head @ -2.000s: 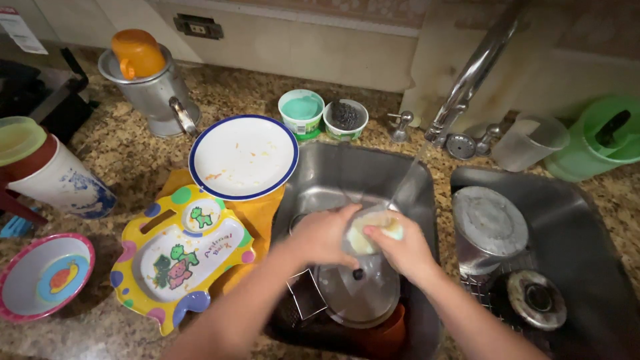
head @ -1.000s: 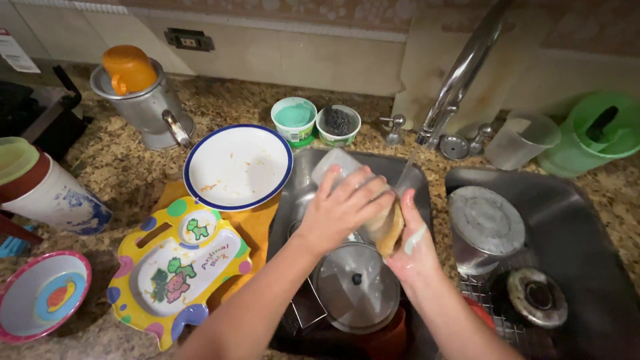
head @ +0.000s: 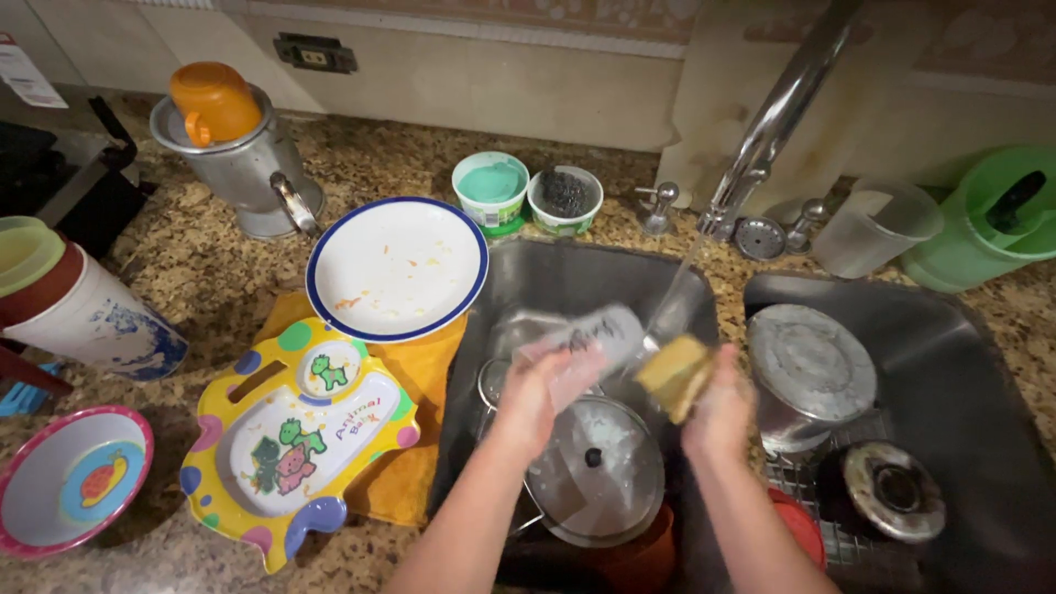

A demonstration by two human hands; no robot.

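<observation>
My left hand (head: 532,400) grips a clear plastic cup (head: 606,338) with dark markings, tilted over the left sink basin (head: 577,268). To its right, my right hand (head: 722,404) holds a yellowish sponge (head: 678,375), apart from the cup and blurred. Water runs from the chrome faucet (head: 755,157) between the cup and the sponge. Below my hands, a round metal lid (head: 598,495) with a black knob lies in the basin, with a wire rack partly visible beside it.
Left of the sink are a blue-rimmed plate (head: 396,280), a yellow child's tray (head: 289,454) on an orange cloth (head: 396,487) and a pink-rimmed bowl (head: 25,528). Tubs (head: 495,206) stand behind. The right basin holds a metal pot (head: 813,371) and a round metal piece (head: 895,491).
One second ago my hands were close together around the cup and sponge; now they are apart, the cup in my left hand and the sponge in my right.
</observation>
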